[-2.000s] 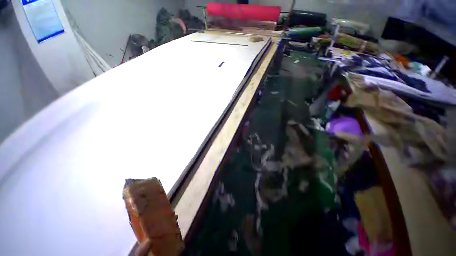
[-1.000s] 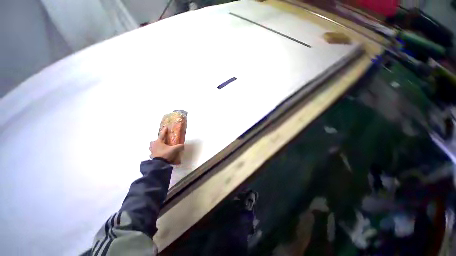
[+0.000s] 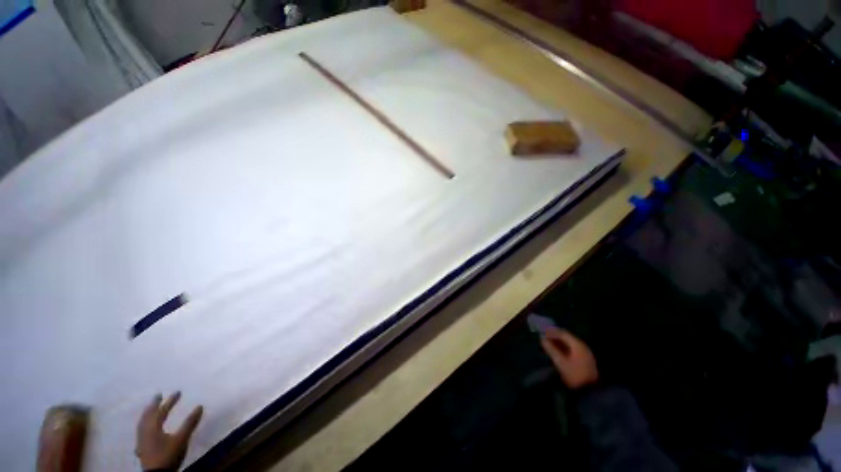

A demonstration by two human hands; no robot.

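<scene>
A white top sheet (image 3: 249, 203) covers the dark-edged fabric lay. My left hand (image 3: 166, 433) is at the lower left, fingers apart and empty, over the sheet. A taped weight (image 3: 65, 441) lies left of it, cut off by the frame's bottom. My right hand (image 3: 570, 358) is out beyond the table's near edge, fingers bent, with a small pale scrap (image 3: 540, 323) at its fingertips; I cannot tell whether it is held. A tan weight (image 3: 542, 137) sits near the lay's far corner. A brown ruler (image 3: 378, 115) and a short dark strip (image 3: 158, 315) lie flat on the sheet.
The pale table (image 3: 526, 277) borders the lay on the right and far end. A metal rail (image 3: 590, 78) crosses the far end. Blue clips or tape (image 3: 650, 194) show at its edge. A red roll (image 3: 692, 23) stands beyond. Dark green floor lies right.
The view has moved closer to the lay's far end. The hand on the orange-brown weight has let go, and the weight rests on the sheet. My right hand has come into view.
</scene>
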